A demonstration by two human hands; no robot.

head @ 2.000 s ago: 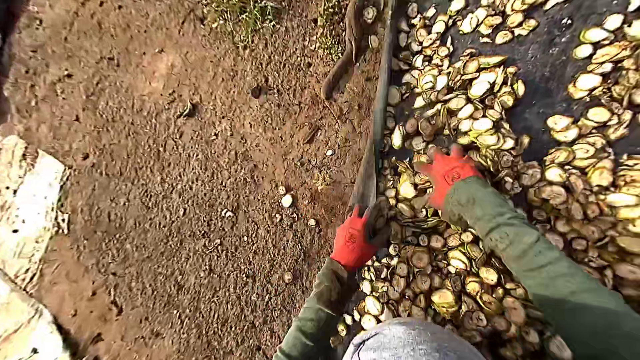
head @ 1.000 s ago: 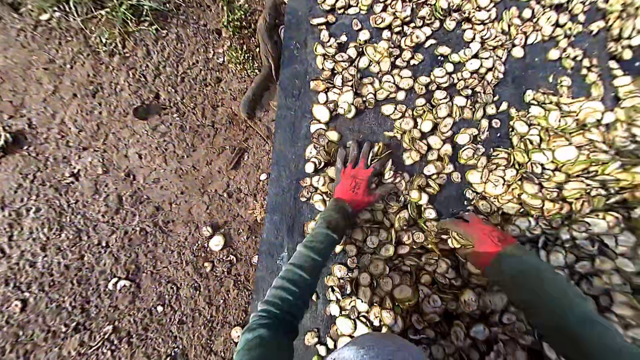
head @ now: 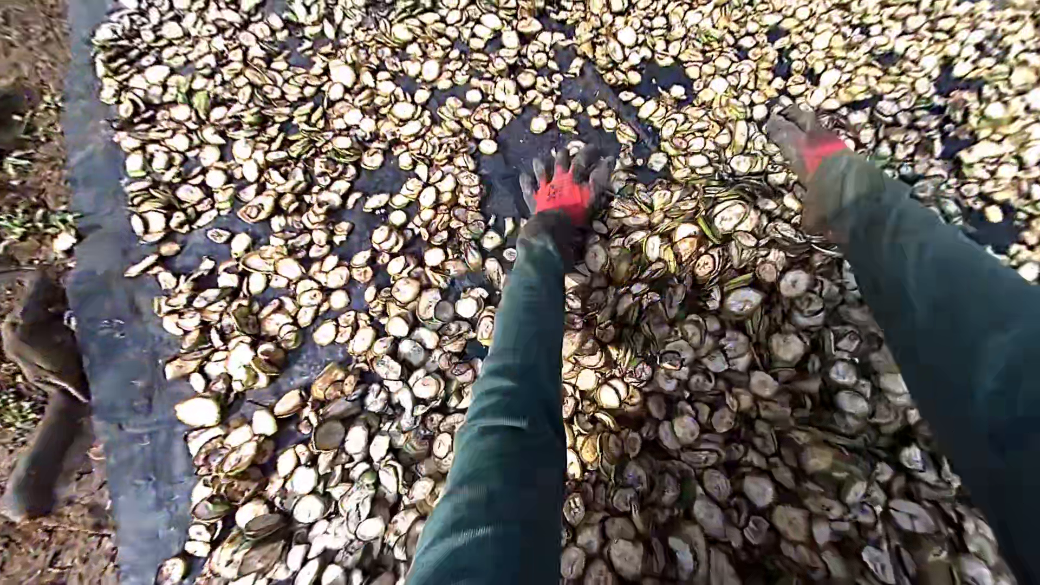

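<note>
Many pale round slices [head: 731, 215] of a dried plant or fruit lie spread on a dark ground sheet [head: 130, 349]. My left hand [head: 565, 187], in a red glove with dark fingers, is at the middle, fingers spread, over a bare strip of sheet and the edge of the slices. My right hand [head: 808, 146], in a like glove, is farther right, over or on the slices, its fingers blurred; whether it touches any is hard to tell. Nothing shows held in the left hand. Long dark green sleeves cover both arms.
Along the left runs the sheet's edge, with brown soil [head: 61, 544] beyond it. A grey-brown log or rolled cloth [head: 49, 390] lies on the soil beside the sheet. Slices heap more thickly in the shade between and below my arms.
The view has swung right, onto the sheet. My right hand, low among the slices a second ago, is now farther forward and apart from the left. The left hand's fingers remain spread.
</note>
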